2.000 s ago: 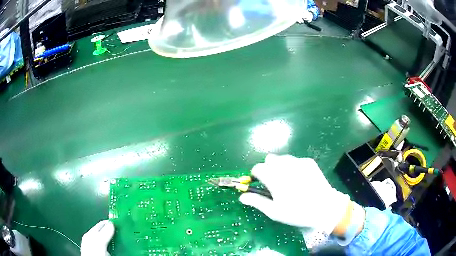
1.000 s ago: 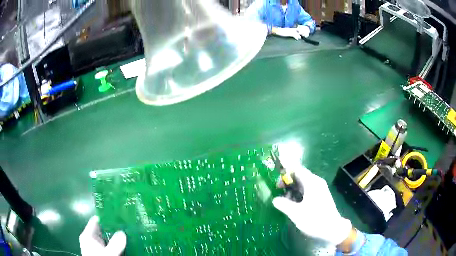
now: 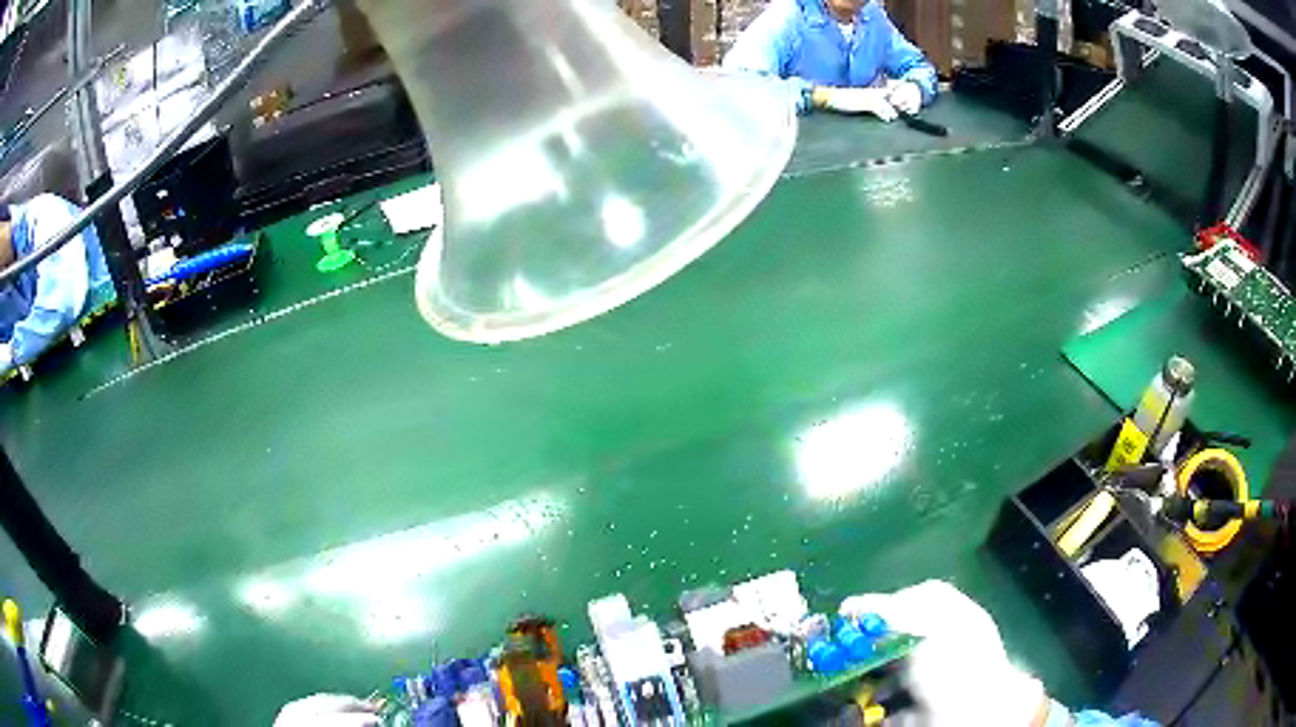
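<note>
The circuit board (image 3: pixel 796 706) is tilted at the bottom edge, its component side showing. White and grey blocks, an orange-and-black coil and blue round parts stand on it. My gloved right hand (image 3: pixel 949 646) is at the board's right end. Yellow-and-black handles of the side cutters (image 3: pixel 867 706) show under the board near that hand; how they are held is hidden. My gloved left hand (image 3: pixel 330 710) is at the board's left end, mostly cut off by the picture's edge, with its fingers around the board's corner.
A clear plastic hood (image 3: pixel 611 185) hangs overhead. Bright specks lie on the green mat (image 3: pixel 597 412). At right are a black divided tray (image 3: pixel 1045 547) with a bottle (image 3: pixel 1158 412), yellow tape (image 3: pixel 1212 500) and a second board (image 3: pixel 1244 291). People in blue smocks sit across and far left.
The board has gone from lying solder side up to being tilted with its components showing, lower in the picture. Both hands have moved down with it. The view has shifted, showing more of the people.
</note>
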